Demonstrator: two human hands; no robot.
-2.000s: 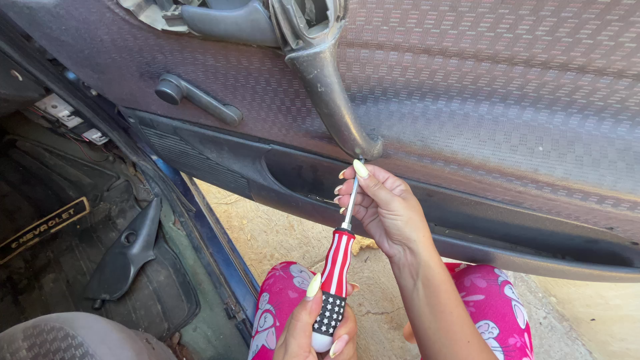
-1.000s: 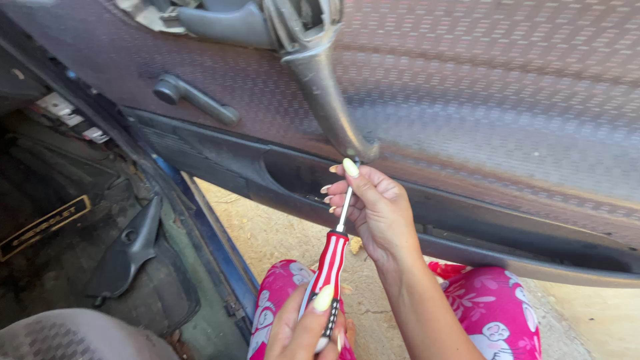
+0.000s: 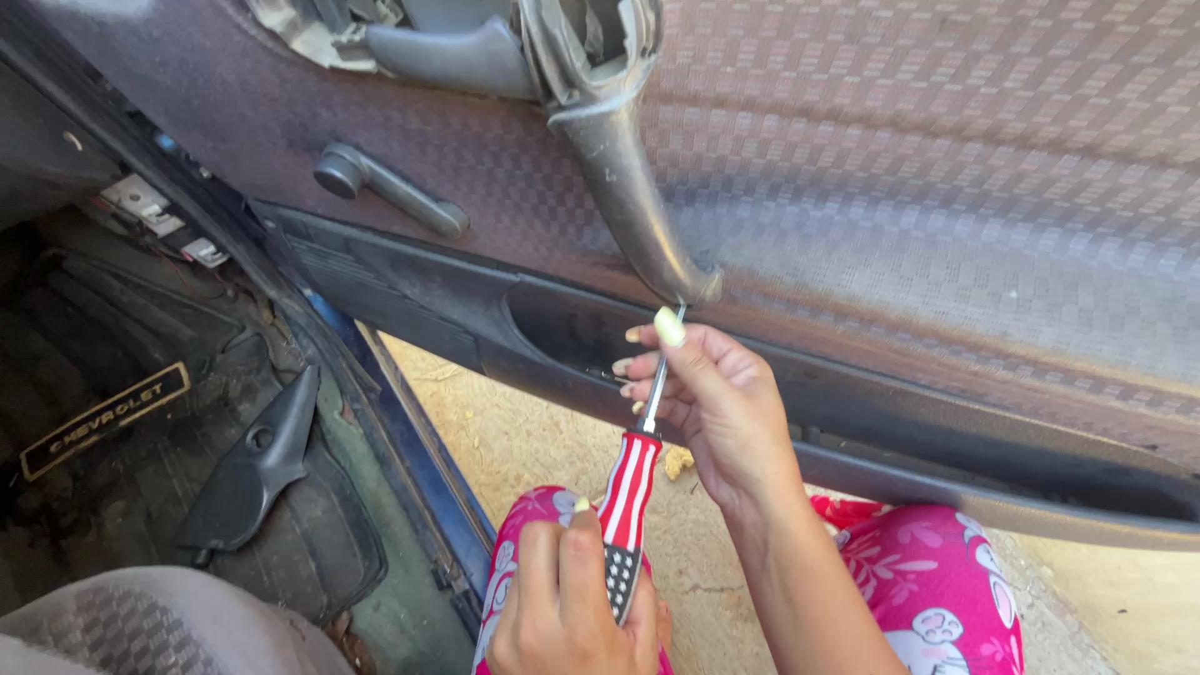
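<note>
My left hand is wrapped around the lower end of a screwdriver handle with red and white stripes and white stars on black. My right hand pinches the metal shaft near its upper end, thumb on top and the other fingers curled behind. The shaft points up to the lower end of the grey door pull handle, where its tip meets the underside; the fastener there cannot be made out. Around the pull handle lies the fabric-covered car door panel.
A window crank and an inner door release sit on the panel. Below runs a door pocket. At left, a loose dark plastic trim piece lies on the floor mat, beside the seat edge.
My left hand has changed its grip on the screwdriver handle, its fingers now folded over it. My right hand stays at the shaft, and the tip remains at the pull handle's lower end.
</note>
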